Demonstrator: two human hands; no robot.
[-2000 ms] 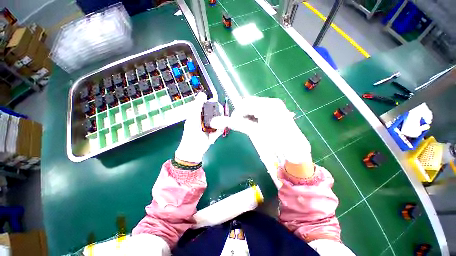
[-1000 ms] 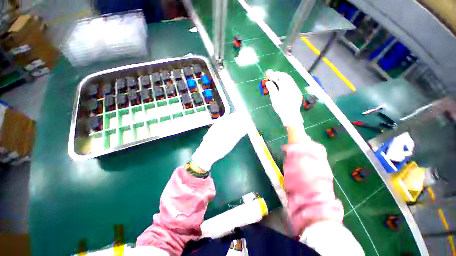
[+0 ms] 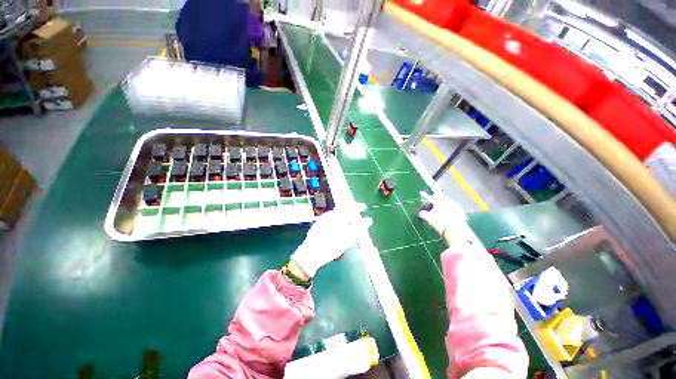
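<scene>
My right hand (image 3: 446, 216), white-gloved, is over the green conveyor belt (image 3: 404, 250). Its fingertips are around a small dark coil component (image 3: 425, 208), partly hidden by the glove. My left hand (image 3: 328, 238), also gloved, is beside the tray's lower right corner, fingers spread towards the belt, with nothing seen in it. A metal parts tray (image 3: 222, 234) with a pale green divider holds several dark components and a few with blue tops. Two more dark components (image 3: 386, 186) (image 3: 352, 129) stand on the belt. A small red bit shows beneath my left hand.
Clear plastic blister trays (image 3: 185, 92) stand behind the metal tray. A metal post (image 3: 348, 89) rises at the belt's near side. A white roll (image 3: 330, 361) lies at the bench edge. Red containers (image 3: 511, 44) sit on an overhead shelf. A blue bin and yellow basket (image 3: 565, 333) are right; a person is behind.
The view has tilted up, showing the shelf and the person. My right hand has left the blue-topped component it was touching and is at another dark one. My left hand remains near the tray corner.
</scene>
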